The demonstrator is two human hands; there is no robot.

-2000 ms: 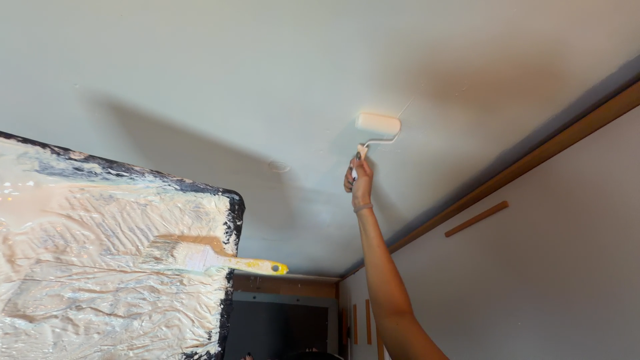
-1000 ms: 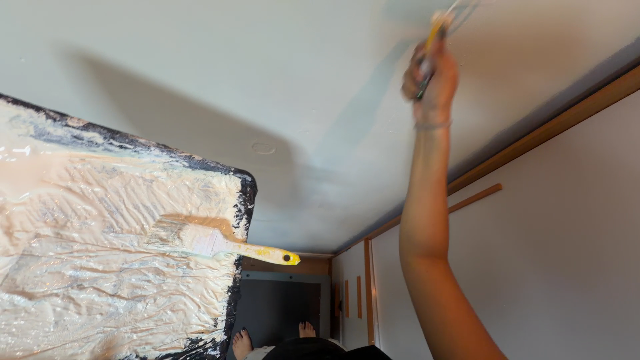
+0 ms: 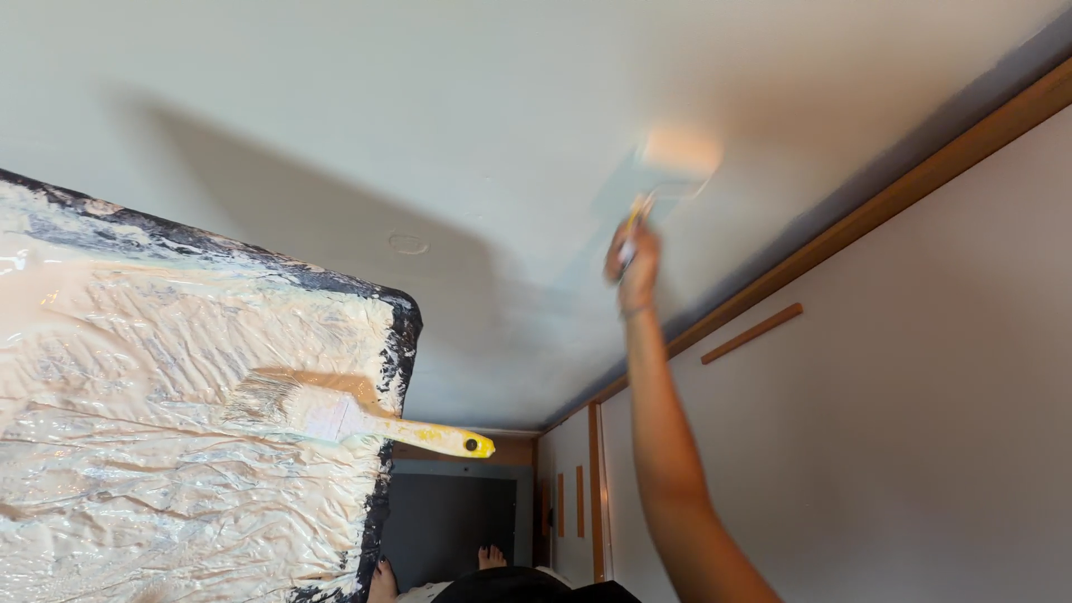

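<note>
My right hand (image 3: 635, 255) is raised and closed around the handle of a small paint roller (image 3: 682, 151), whose blurred peach-coloured sleeve is at the pale wall (image 3: 536, 100); whether it touches cannot be told. At the left, a black paint tray (image 3: 406, 335) holds wet cream paint on a wrinkled surface. A flat paintbrush (image 3: 335, 416) with a white and yellow handle lies in it, bristles toward the left, its handle end reaching over the tray's right rim. My left hand is not in view.
A wooden trim strip (image 3: 837, 239) runs diagonally at the right, beside white panels with a wooden handle (image 3: 751, 333). Below are a dark floor mat (image 3: 452, 519) and bare feet (image 3: 492, 557). The tray casts a shadow on the wall.
Two seconds ago the roller was in plain view; one second ago my right hand was higher, near the top edge with the roller mostly out of frame. The hand has since come down and left.
</note>
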